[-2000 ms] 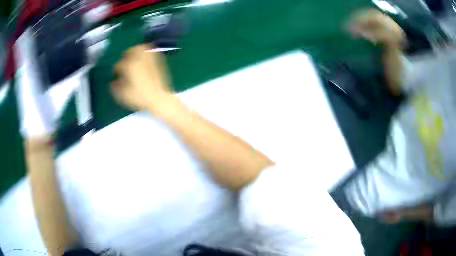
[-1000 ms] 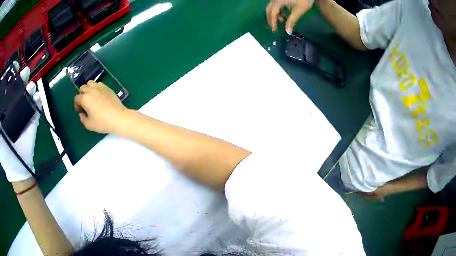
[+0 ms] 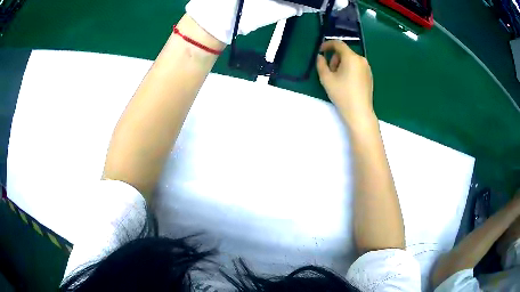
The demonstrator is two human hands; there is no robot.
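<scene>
My left hand [image 3: 242, 20], in a white glove, is at the top edge and partly cut off. It holds a dark phone middle frame [image 3: 293, 77], with green belt showing through its open area. A dark plate shows at the frame's upper end, cut off by the picture edge. My bare right hand [image 3: 350, 77] is just right of this frame, thumb and forefinger curled into a loop. Its fingertips are at the near end of a second phone frame [image 3: 346, 21] with a dark panel inside. I cannot tell if they pinch anything.
A white foam sheet [image 3: 268, 165] lies under my forearms. A white strip [image 3: 275, 41] crosses the green belt [image 3: 422, 102]. A red tray [image 3: 419, 16] with dark parts is at the upper right. Another person's arm [image 3: 484, 242] and a dark phone part [image 3: 482, 206] are at the lower right.
The view has swung left, so my hands now appear near the top centre. The left hand's frame now shows its open area. My right hand remains beside the second frame.
</scene>
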